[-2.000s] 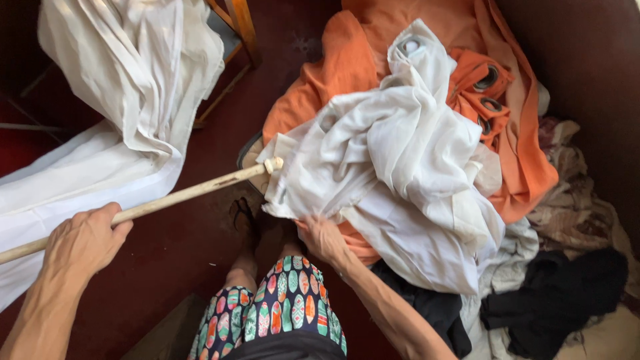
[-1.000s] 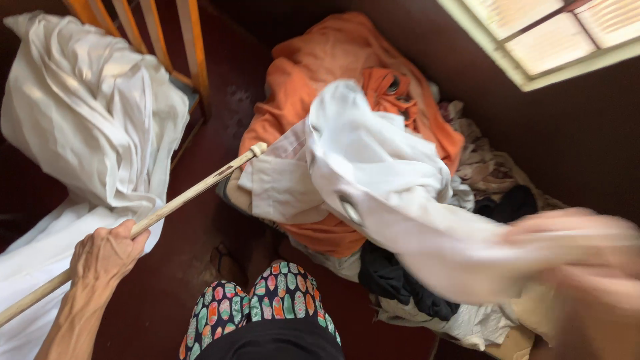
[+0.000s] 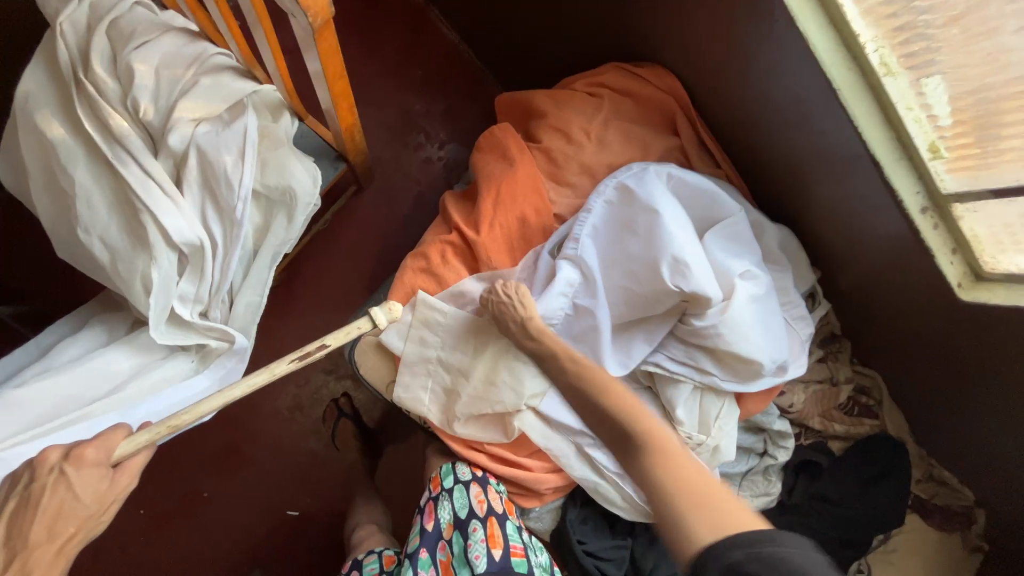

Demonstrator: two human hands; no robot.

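Observation:
My left hand grips a pale wooden curtain rod near the left edge; its knobbed end points up and right, beside the cloth pile. White curtain fabric drapes over a chair, and part of it passes behind the rod. My right hand is closed on a fold of a white curtain lying bunched on the pile. Under that curtain spreads orange curtain fabric. The fingertips of my right hand are partly hidden in the cloth.
A wooden chair stands at the upper left. Dark clothing and patterned cloth lie low on the right. A window frame is in the wall at the upper right. My sandalled foot is beside the pile.
My right hand has moved from the far right, where it held out a length of white cloth, back to the pile's left part. My left hand keeps its hold on the rod.

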